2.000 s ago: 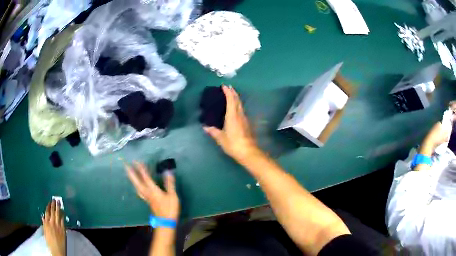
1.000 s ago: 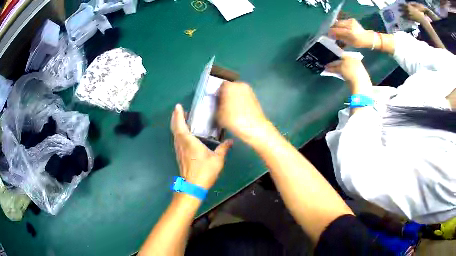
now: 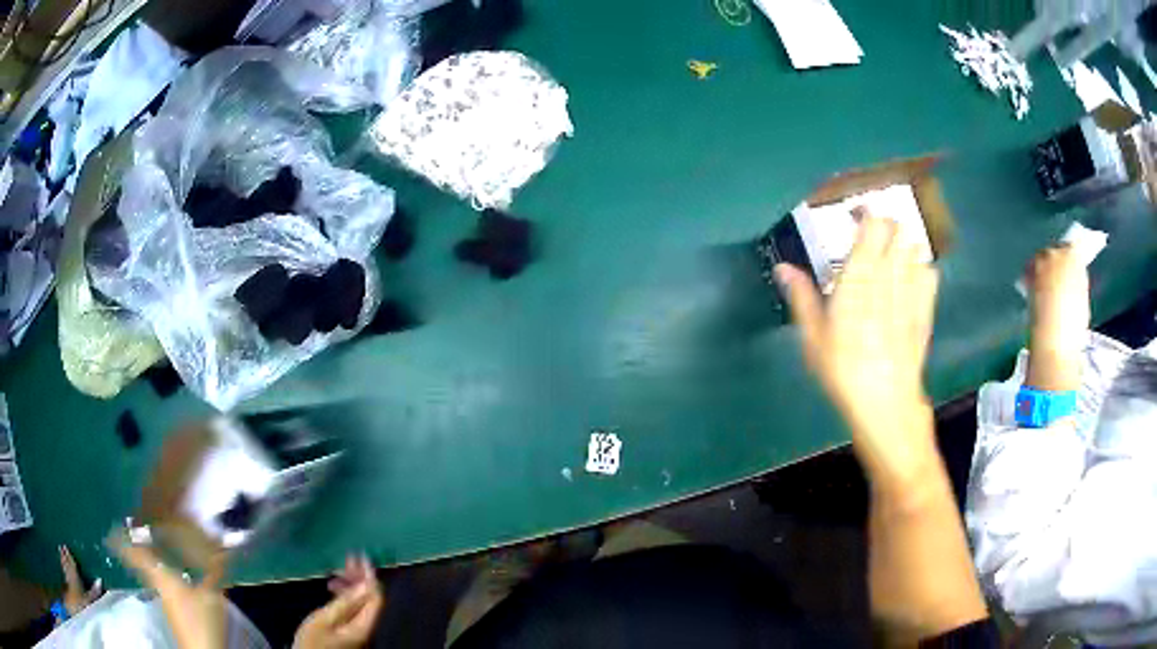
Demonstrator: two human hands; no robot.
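My right hand (image 3: pixel 875 304) lies over the near side of an open retail box (image 3: pixel 898 216), thumb at its left corner and fingers on the white contents. My left hand (image 3: pixel 343 611) is at the bottom edge, partly cut off, fingers part-curled, with nothing visible in it. A second open box (image 3: pixel 222 488), blurred, is at the lower left; it has white contents and a black piece at its opening. Black foam pads (image 3: pixel 305 302) lie in a clear poly bag (image 3: pixel 190 323). A few loose black pads (image 3: pixel 497 244) lie on the green table.
A clear bag of white packets (image 3: pixel 476 124) is at upper middle. A QR label (image 3: pixel 604 453) lies near the front edge. Another person's hand (image 3: pixel 178 590) is by the left box. A person at right has a blue wristband (image 3: pixel 1044 406). White parts (image 3: pixel 990 66) are at upper right.
My hands have parted: the right is now at a box on the right, the left down at the bottom edge. An open box now shows at lower left. The view has shifted.
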